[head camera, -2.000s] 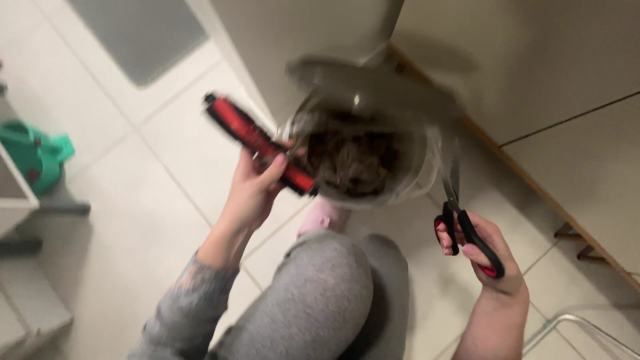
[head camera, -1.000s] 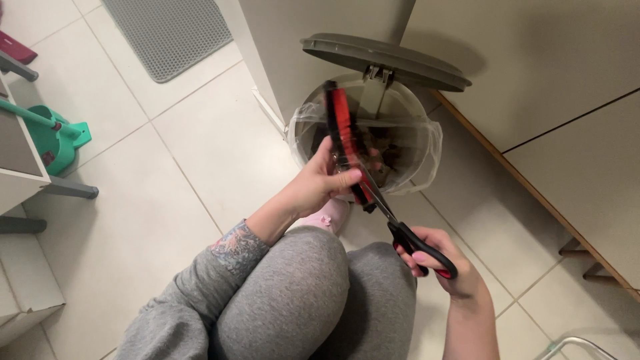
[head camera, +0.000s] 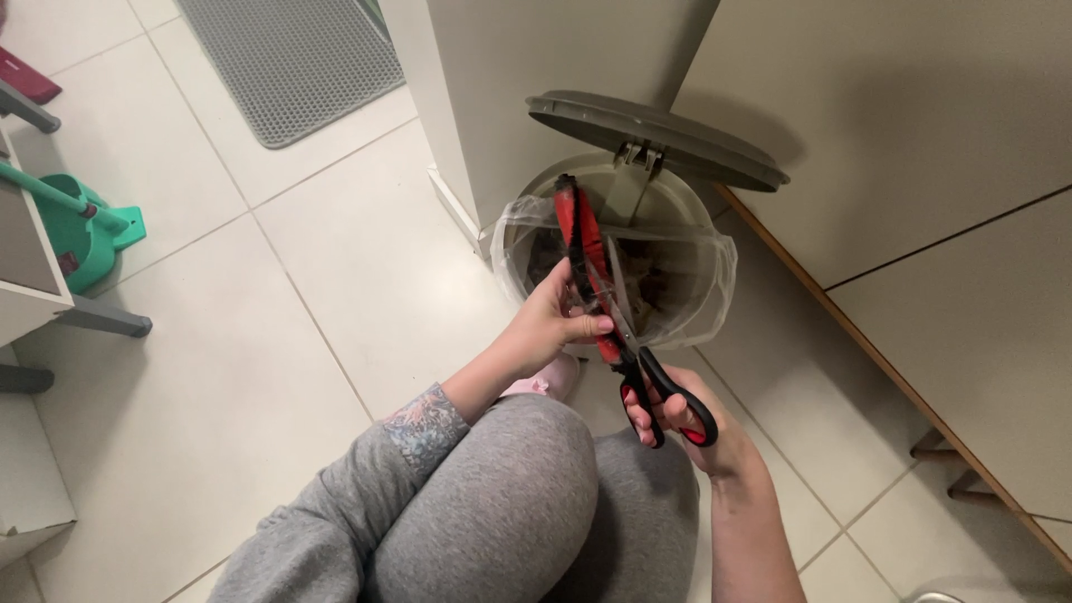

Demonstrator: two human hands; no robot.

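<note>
My left hand (head camera: 557,322) holds a red and black brush roller (head camera: 582,230) by its lower part, over the mouth of a lined trash bin (head camera: 699,205). Hair or fibres seem to cling to the roller. In my right hand (head camera: 682,419) is a pair of scissors (head camera: 662,377) with black and red handles. Their blades are parted and lie against the roller's side, just beyond my left thumb. A clear plastic bag (head camera: 720,280) lines the bin, and dark, tangled waste (head camera: 649,293) shows inside it. The bin's grey lid (head camera: 657,138) stands raised.
A cabinet (head camera: 946,142) rises on the right, and a pale wall or panel (head camera: 536,92) stands behind the bin. A grey mat (head camera: 293,67) lies on the tiled floor at upper left. At far left are a green dustpan or bucket (head camera: 84,243) and grey furniture legs (head camera: 105,316).
Two seconds ago the roller and scissors were apart on either side of the bin; now they meet over it. Since one second ago, the scissor blades have parted along the roller.
</note>
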